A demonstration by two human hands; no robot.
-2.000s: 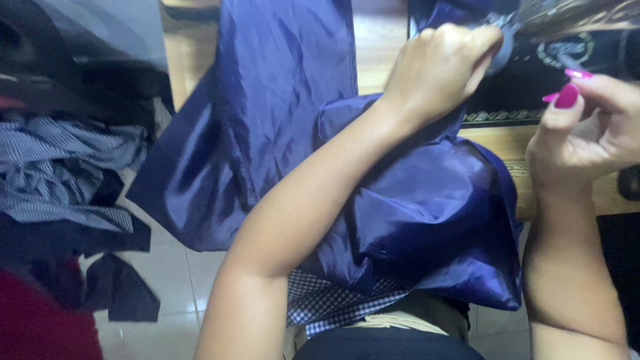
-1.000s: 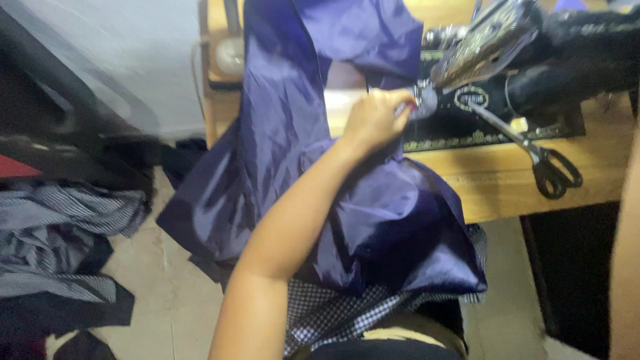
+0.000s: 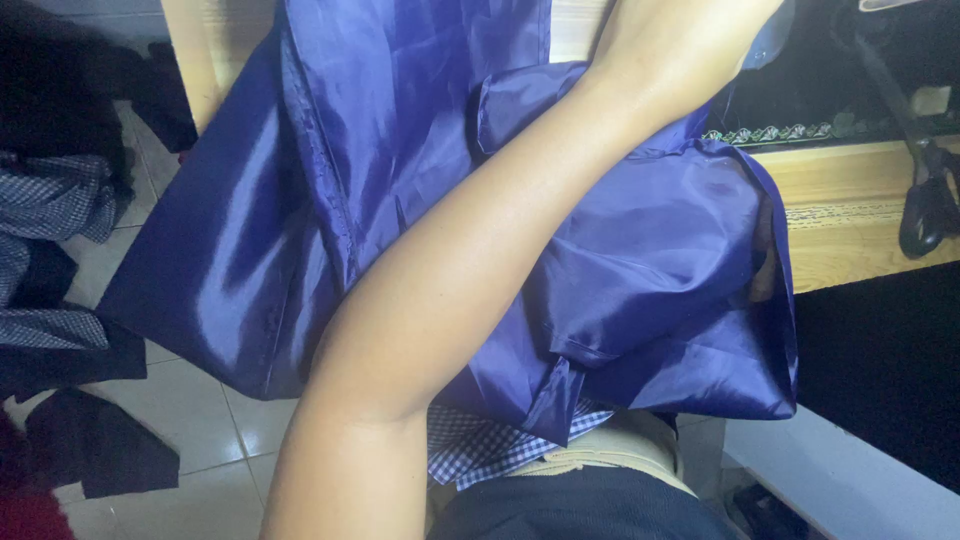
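Observation:
My left hand [image 3: 694,41] is at the top edge of the head view, over the navy satin-like fabric [image 3: 645,247] and beside the black sewing machine bed [image 3: 802,97]. Its fingers are cut off by the frame, so their grip is hidden. The forearm crosses the fabric diagonally. The fabric drapes over the table's front edge and onto my lap, in loose folds with a seam on the left part. My right hand is out of view. Scissors [image 3: 926,202] lie at the right, with dark handles on the wood and blades over the machine bed.
The wooden table [image 3: 847,180] ends in front of a dark panel [image 3: 885,360]. Checked cloth [image 3: 517,442] shows beneath the navy fabric. On the left, checked garments [image 3: 56,195] and a dark cloth piece [image 3: 101,450] lie near the tiled floor [image 3: 199,412].
My right hand, seen at the right two seconds ago, has left the view. The view has shifted nearer to the fabric since one second ago; my left arm still lies across it.

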